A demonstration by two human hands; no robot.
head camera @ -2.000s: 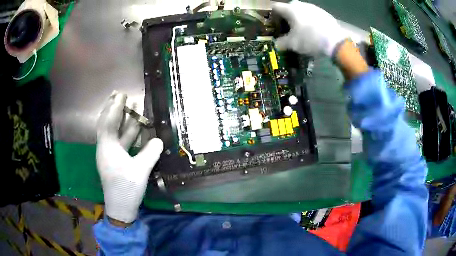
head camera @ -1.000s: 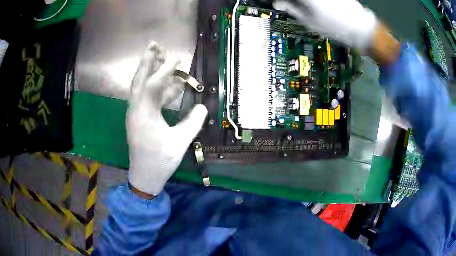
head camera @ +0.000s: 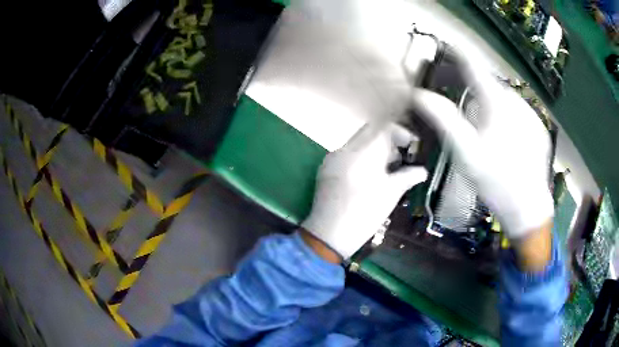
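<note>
The black pallet frame with its circuit board lies on the bench at right of centre, partly hidden by both hands. The white-silver ribbed heatsink and the white wire loop show below my right hand. My left hand, in a white glove, is at the frame's left edge, thumb apart from the fingers; blur hides its fingertips. My right hand, also gloved, reaches over the board toward the frame's left side. Its fingers are blurred, and I cannot tell whether they hold anything.
A shallow black tray at upper left holds several loose olive-green pieces. A bare metal sheet lies between tray and frame. Another loaded pallet is at upper right. Green boards are at the right edge. Yellow-black tape marks the floor.
The view has swung left, so the frame appears further right and tilted. My right hand has moved from the frame's far edge across the board, close to my left hand.
</note>
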